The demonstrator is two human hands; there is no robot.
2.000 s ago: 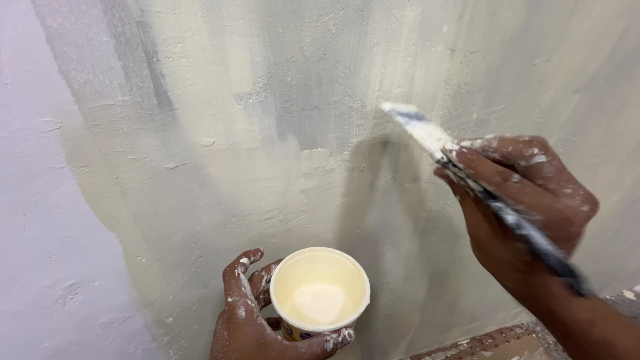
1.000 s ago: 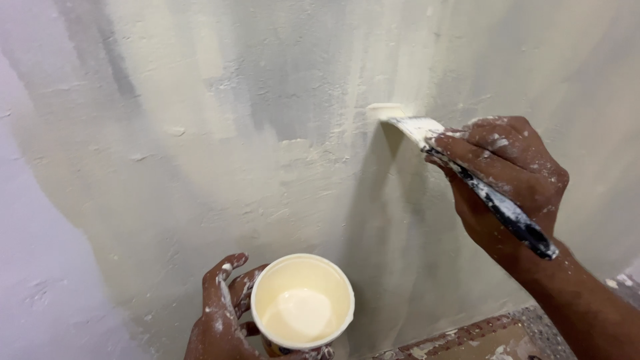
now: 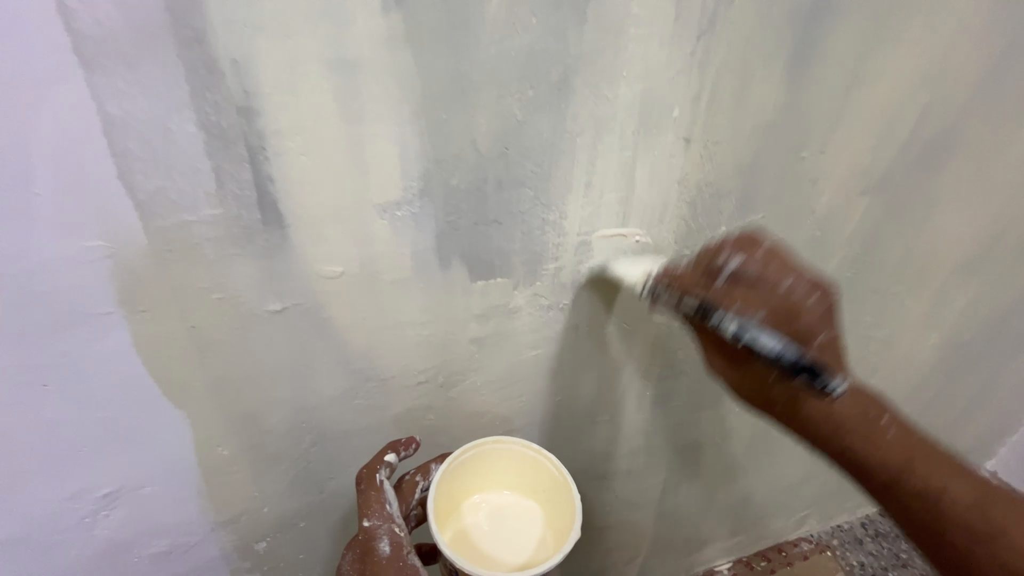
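Observation:
A paintbrush (image 3: pixel 744 332) with a dark, paint-spattered handle is in my right hand (image 3: pixel 756 308), at the right of centre; hand and brush are blurred. Its cream-coated bristles rest against the wall (image 3: pixel 480 360), just below a short raised streak of pale paint (image 3: pixel 620 234). My left hand (image 3: pixel 384 512), marked with dried paint, holds a plastic cup (image 3: pixel 504 508) from its left side at the bottom of the view. Cream paint (image 3: pixel 502 528) lies in the cup, and the cup's base is out of view.
The wall carries grey, cream and beige strokes, with a lilac area (image 3: pixel 56 344) along the left. At the lower right are a reddish-brown edge (image 3: pixel 768 556) with paint spots and a speckled floor (image 3: pixel 876 544).
The brush, which touched the wall at the top of the pale streak one second ago, has moved down the wall with my right hand. My left hand still holds the cup.

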